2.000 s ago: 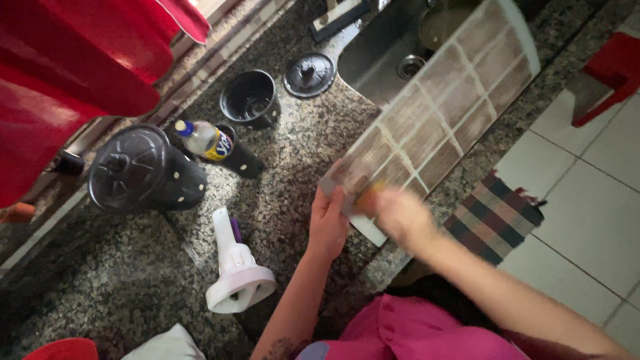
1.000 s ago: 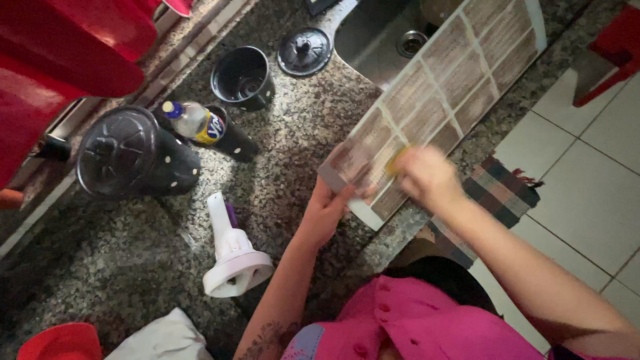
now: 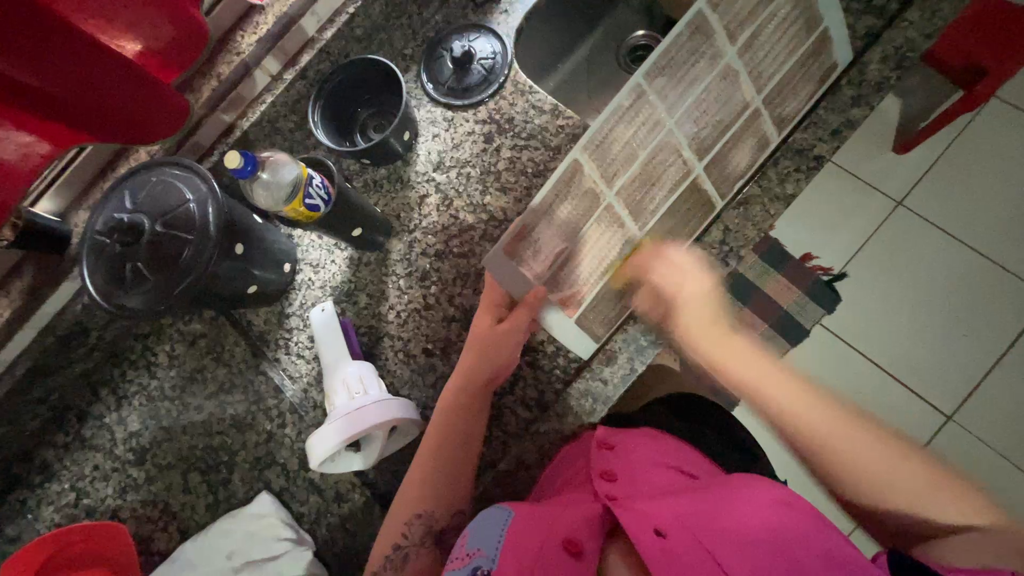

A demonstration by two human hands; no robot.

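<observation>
A white-framed mesh filter panel (image 3: 652, 172), its grid cells brownish, slants across the sink and the counter's front edge. My left hand (image 3: 502, 334) grips the panel's near left corner, the thumb on top of the frame. My right hand (image 3: 676, 288), blurred, presses a small yellow sponge (image 3: 626, 268) against the lower cells near the panel's front edge. The fingers cover most of the sponge. Below the panel's far part, the steel sink (image 3: 572, 52) with its drain (image 3: 638, 50) shows in part.
On the granite counter (image 3: 472, 176) stand a lidded black canister (image 3: 188, 240), an open black pot (image 3: 364, 112), its lid (image 3: 466, 64), and a dish-soap bottle (image 3: 280, 188) in a black holder (image 3: 360, 216). A white plastic utensil (image 3: 360, 416) and white cloth (image 3: 244, 540) lie nearer.
My right hand has shifted over the panel's lower cells with the sponge, blurred by motion. My left hand stays at the same corner of the panel.
</observation>
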